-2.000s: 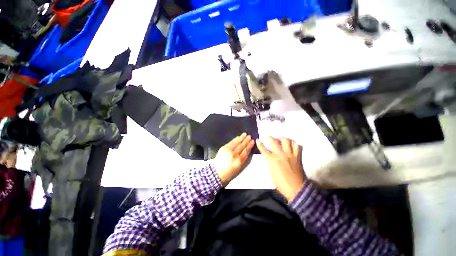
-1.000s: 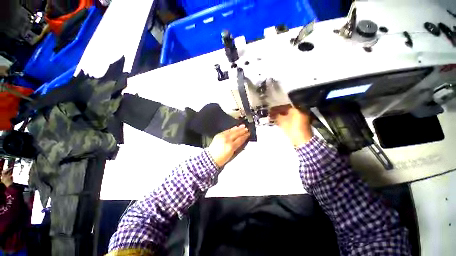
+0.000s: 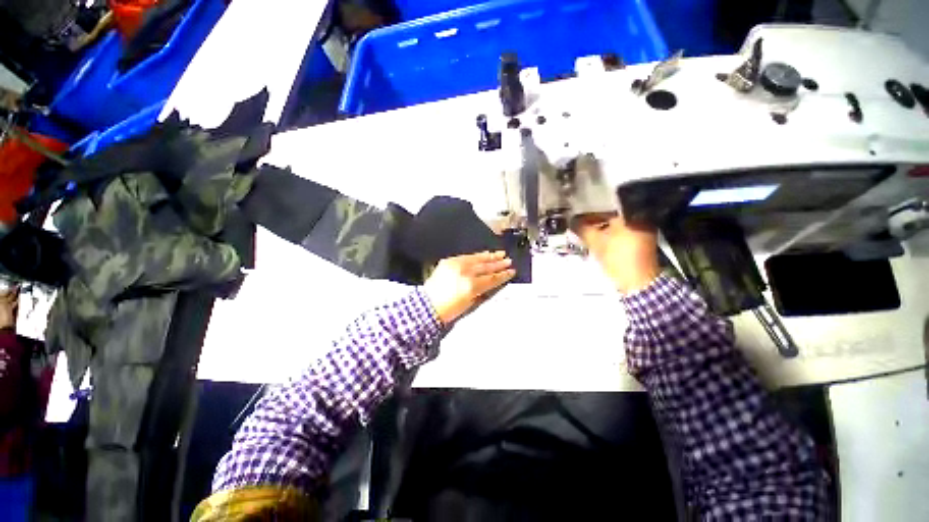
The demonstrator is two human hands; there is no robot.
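A camouflage panel [image 3: 369, 235] lies on the white table, running from the heap to the needle area [image 3: 545, 232]. Its black fabric section [image 3: 448, 232] is bunched up beside my left hand, with its end at the presser foot. My left hand [image 3: 471, 282] rests flat on the black fabric just left of the needle, fingers together. My right hand [image 3: 623, 252] is right of the needle, partly under the head of the sewing machine [image 3: 713, 133]; its fingertips are hidden, so I cannot tell if they hold anything.
A bundle of cut camouflage and black pieces [image 3: 153, 245] hangs at the left. Dark strips [image 3: 718, 265], thin metal prongs [image 3: 776, 331] and a flat black rectangle, possibly a phone [image 3: 832, 281], lie under the machine arm. A blue bin [image 3: 499, 51] stands behind the table. Part of a person shows at far left.
My right hand has moved from the table's front, beside my left hand, up to the right of the needle. The black section has moved up to the presser foot and now bulges.
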